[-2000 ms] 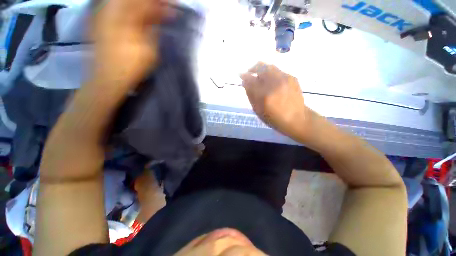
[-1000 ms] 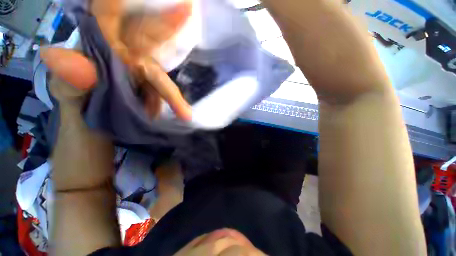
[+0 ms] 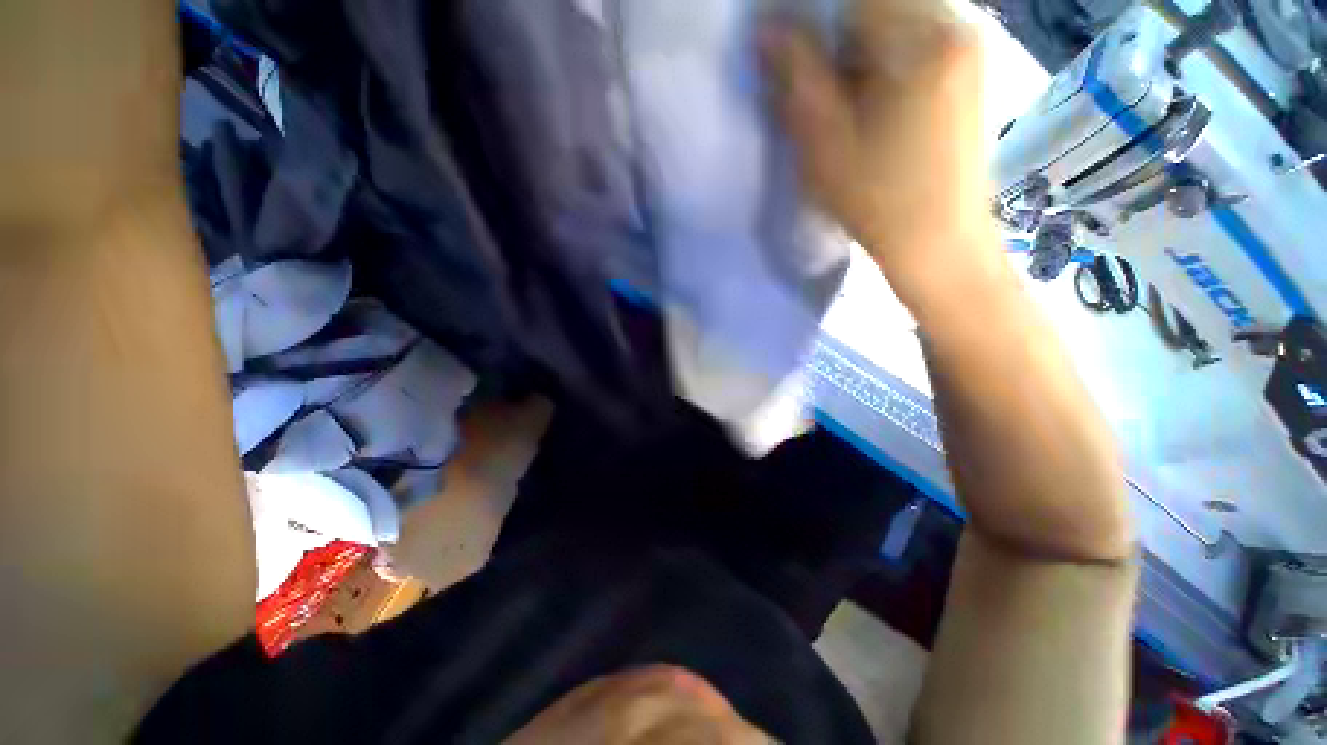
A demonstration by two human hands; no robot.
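A dark grey garment hangs at the upper middle, over the table's front edge toward the lap. A pale grey-white panel lies along its right side and ends in a white tip below the table edge. My right hand is blurred at the top, shut on the upper part of the pale panel; its fingertips are partly hidden. My left forearm rises along the left side, and my left hand is cut off by the top of the picture.
The white sewing machine stands at the right, with black scissors near its needle area. The table edge carries a printed scale. Grey and white cloth pieces lie in a heap at lower left, above a red basket.
The view has turned, and the machine shows tilted at the right. My left hand has gone up out of view. The garment now hangs lengthwise, and my right hand shows on its pale panel.
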